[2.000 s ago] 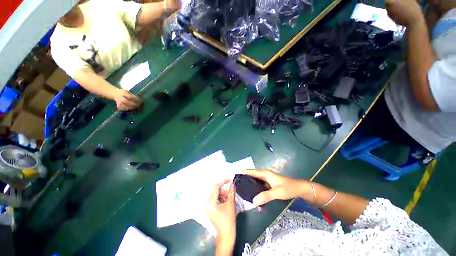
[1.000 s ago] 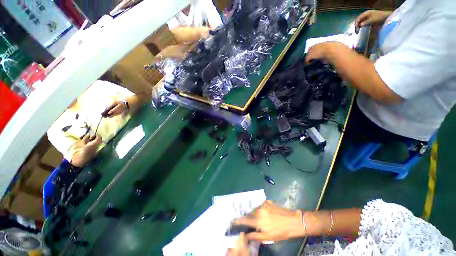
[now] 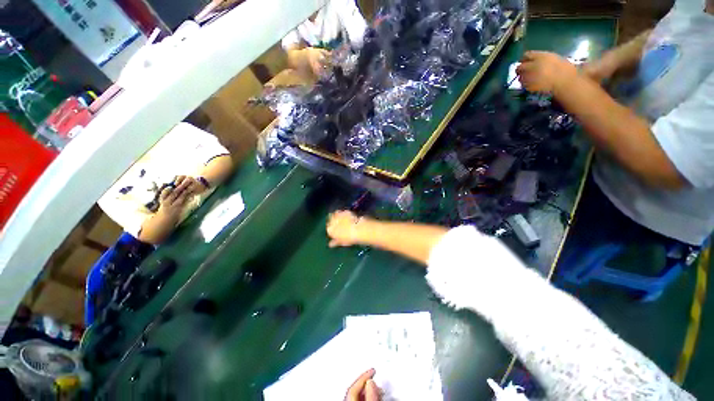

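Observation:
White paper sheets lie overlapping on the green bench at the bottom middle. My left hand is over the sheets, cut off by the bottom edge; only fingers show, and I cannot tell if they hold anything. My right hand is stretched out over the middle of the bench, its fingers curled down; whether something is in them is hidden. A pile of black power adapters with tangled cords lies to the right of my right hand, with one pale-sided adapter at its near edge.
A raised green board with a wooden edge holds adapters in shiny plastic. Loose black parts lie on the bench. One person sits across at left, another at right. A fan stands at lower left, a white shelf above.
My right hand has left the papers and reached forward and left over the bench. The black adapter seen in my hands earlier no longer shows. The person across has brought both hands together.

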